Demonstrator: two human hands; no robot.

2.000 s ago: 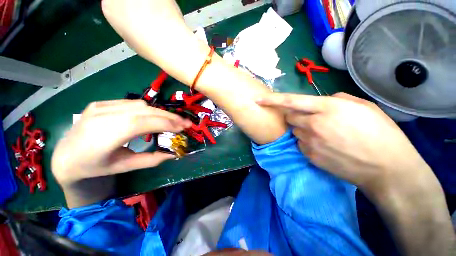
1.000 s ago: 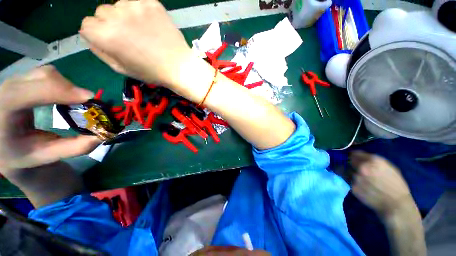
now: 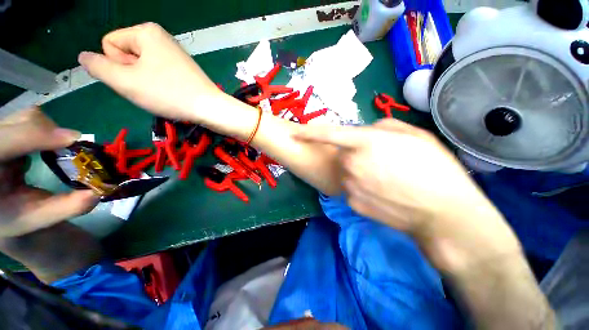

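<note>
My left hand (image 3: 39, 174), cut off by the left edge, holds an opened black electronic unit (image 3: 77, 166) between thumb and fingers. Amber flex patches show inside, and a dark flap sticks out to the right. My right hand (image 3: 139, 64) is raised over the bench at upper left, fingers curled, with nothing seen in it. Its forearm, with an orange band, crosses above the pile. Red spring clamps (image 3: 242, 164) lie in a pile on the green bench, some on black units. The forearm hides part of the pile.
Another person's hand (image 3: 387, 167) reaches in from the right, its finger at my right forearm. White paper (image 3: 336, 61), a bottle (image 3: 378, 19), a blue box (image 3: 420, 38), a red-handled tool (image 3: 391, 103) and a panda fan (image 3: 510, 109) stand or lie beyond. A red tray (image 3: 152, 274) sits below the bench edge.
The other person's hand drew back to the lower right, then returned to my right forearm. My left hand moved left with the unit. My right hand came into view at upper left.
</note>
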